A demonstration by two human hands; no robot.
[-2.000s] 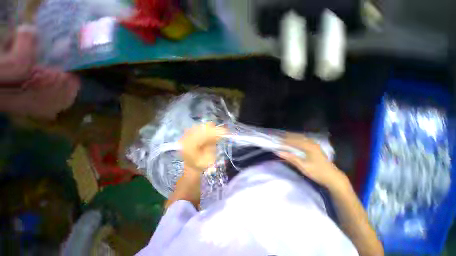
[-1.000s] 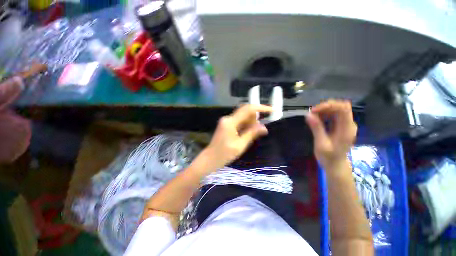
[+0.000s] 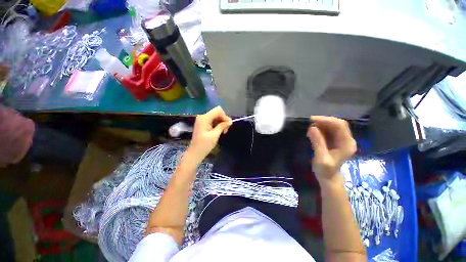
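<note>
The winding posts at the front of the pale grey machine show as a white blur. My left hand pinches a white cable that runs taut to the blur, just left of it. A thin cable end hangs below the posts. My right hand is right of the posts, fingers curled and apart, with nothing visible in it. A cable hank lies across my lap, reaching from the loose cable pile at the left.
The blue tray at the right holds white bundles. The twist-tie head is at the machine's right end. A steel flask, a red tape dispenser and cables stand or lie on the green bench. Another person's arm is at the left edge.
The two separate posts have become a spinning blur. My left hand has moved left from the posts, holding the cable. My right hand stays to their right, slightly lower.
</note>
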